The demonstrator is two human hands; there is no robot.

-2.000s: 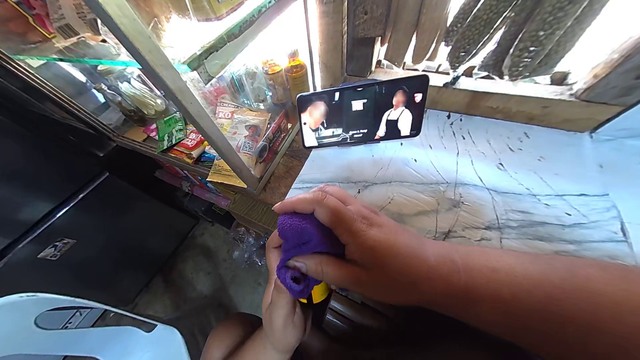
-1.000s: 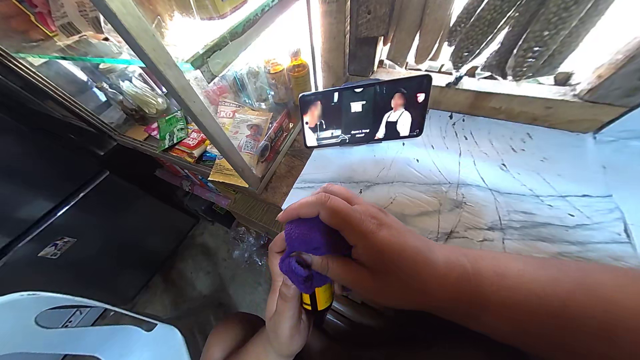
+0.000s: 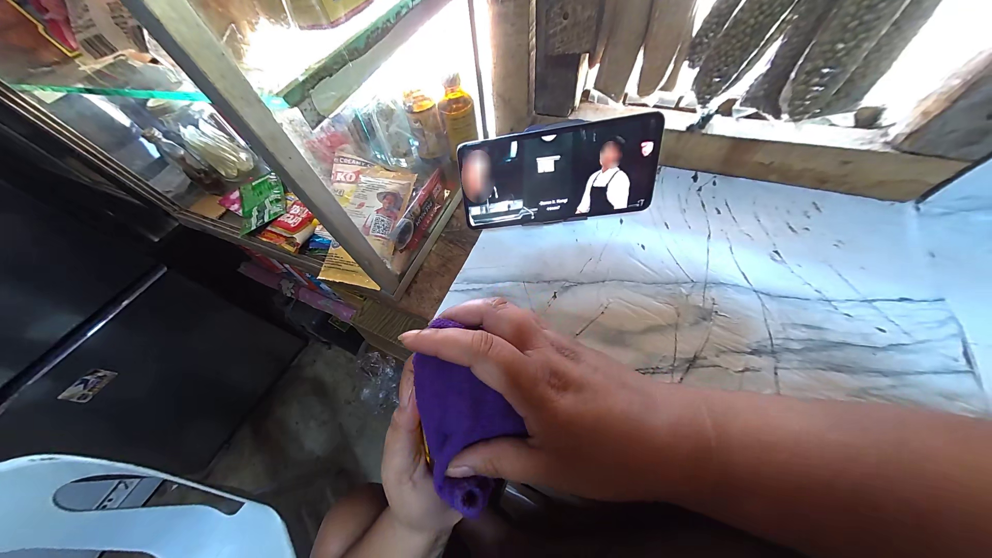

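Note:
A purple cloth [image 3: 465, 403] lies draped over an object with a yellow part, of which only a sliver shows at the cloth's left edge. My right hand [image 3: 535, 387] presses the cloth from above, with its fingers over the top and the thumb near the lower end. Beneath and to the left, my left hand [image 3: 411, 465] grips the covered object, whose kind cannot be told here. Both hands are just off the near left edge of the marble-patterned table [image 3: 775, 310].
A smartphone [image 3: 558, 170] stands propped at the table's back, playing a video. Left of it is a glass display case [image 3: 271, 147] with packets and bottles [image 3: 457, 116]. A white plastic chair [image 3: 155, 511] stands at lower left, near a dark cabinet [image 3: 139, 349].
The purple cloth has shifted down over the yellow and black part, which showed below it before. My right hand remains on the cloth, its thumb now lower.

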